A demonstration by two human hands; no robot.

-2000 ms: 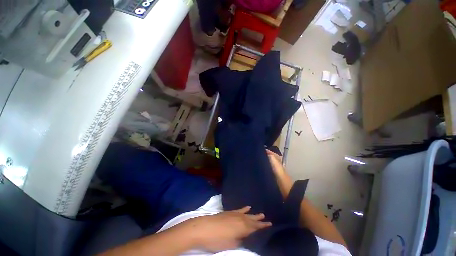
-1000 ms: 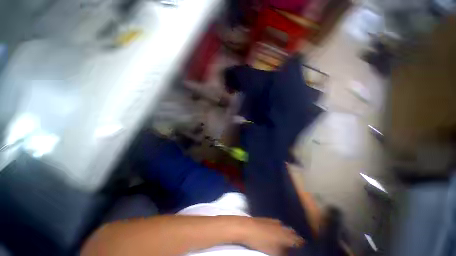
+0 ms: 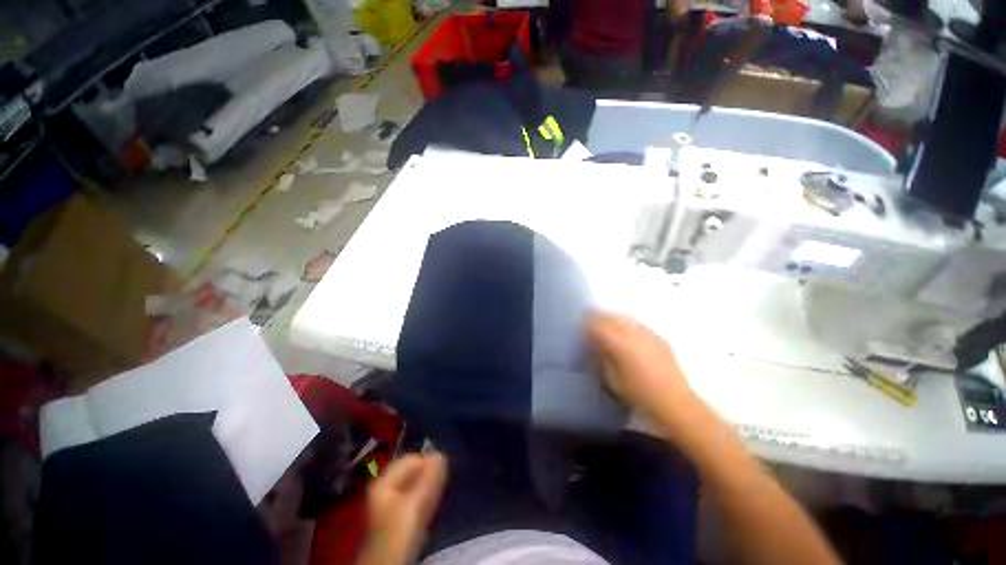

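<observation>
A dark navy panel (image 3: pixel 469 320) with a rounded far end lies on the white sewing table (image 3: pixel 370 270), and its near part hangs over the front edge toward my lap. A smoother grey-blue face (image 3: pixel 563 342) runs along its right side. My right hand (image 3: pixel 634 359) holds the right edge of this panel, fingertips at the border. My left hand (image 3: pixel 406 494) is low, left of the hanging cloth, fingers curled and blurred; I cannot tell if it grips anything. The white sewing machine (image 3: pixel 772 221) stands right of the panel, its needle area clear of the cloth.
White sheets (image 3: pixel 259 408) and a navy piece (image 3: pixel 143 497) lie at lower left. Yellow-handled snips (image 3: pixel 883 381) lie on the table below the machine head. A pale blue tub (image 3: pixel 761 124) and navy cloth with yellow-green tape (image 3: pixel 474 127) are behind the table. A person (image 3: pixel 605 39) stands beyond.
The view has swung from the low stand to the sewing table. Dark cloth was across my lap with both hands at it; now a panel lies on the table with my right hand at its edge.
</observation>
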